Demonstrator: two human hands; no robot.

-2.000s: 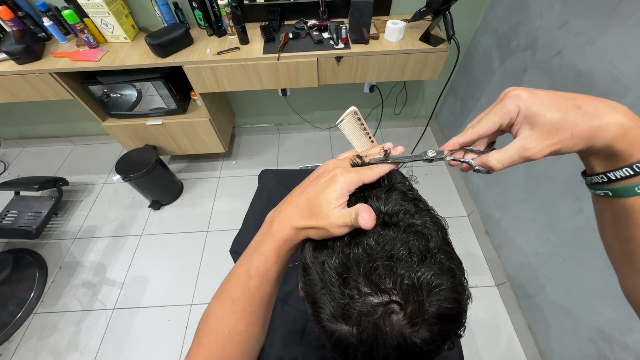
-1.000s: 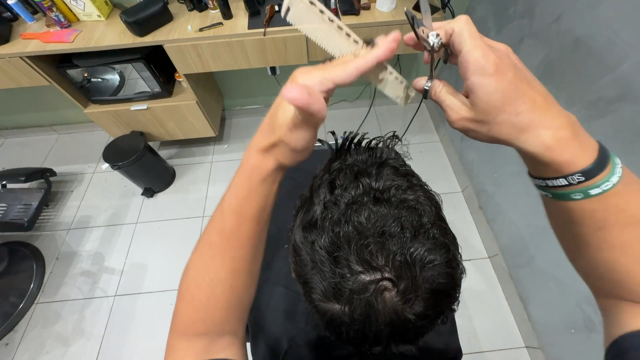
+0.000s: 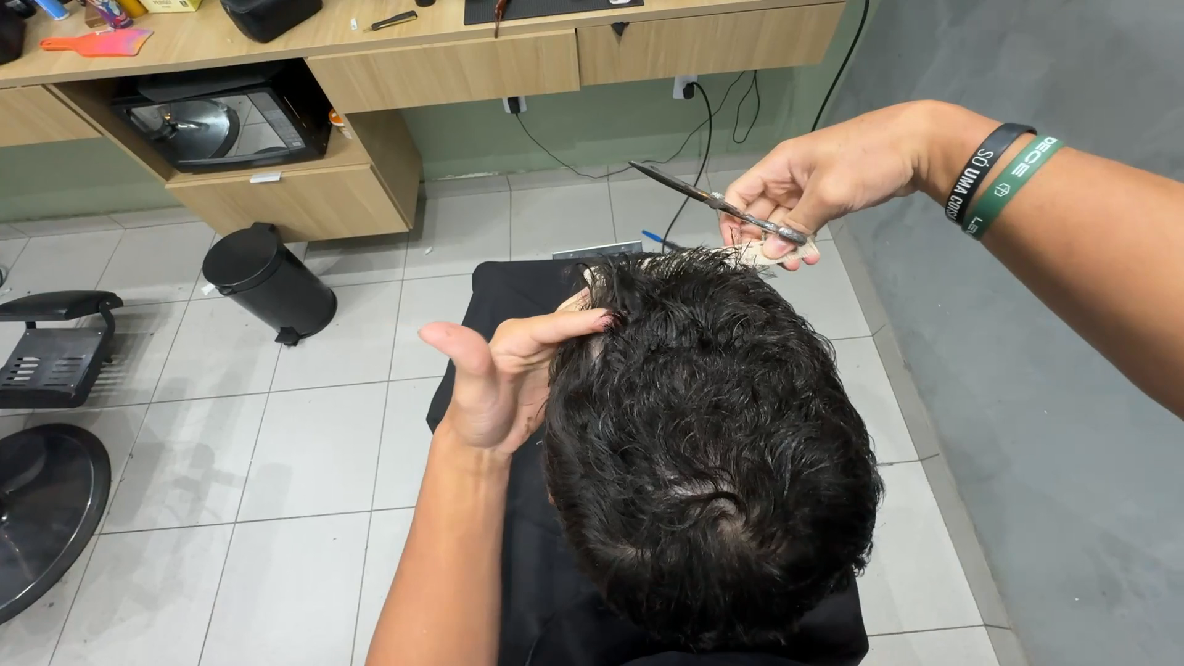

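A person's head with wavy dark hair (image 3: pixel 712 435) is below me, above a black cape (image 3: pixel 518 287). My right hand (image 3: pixel 814 190) is past the front right of the head and holds haircutting scissors (image 3: pixel 680 185), pointing up and left, together with a pale comb (image 3: pixel 768 253). The comb lies at the front hair, partly hidden by it. My left hand (image 3: pixel 513 370) is at the head's front left, thumb apart, one fingertip touching the hair; its other fingers are partly hidden and I see nothing held in it.
A wooden counter (image 3: pixel 444 69) runs along the far wall, with an orange-pink brush (image 3: pixel 97 43) on it. Cords hang below. A black pedal bin (image 3: pixel 268 282) stands at left, near a black chair's footrest (image 3: pixel 55 356). A grey wall (image 3: pixel 1045 370) bounds the right.
The comb, between both hands a second ago, is now low at the front hair in my right hand. My left hand has come down to the hair. Both hands were at the front hair two seconds ago.
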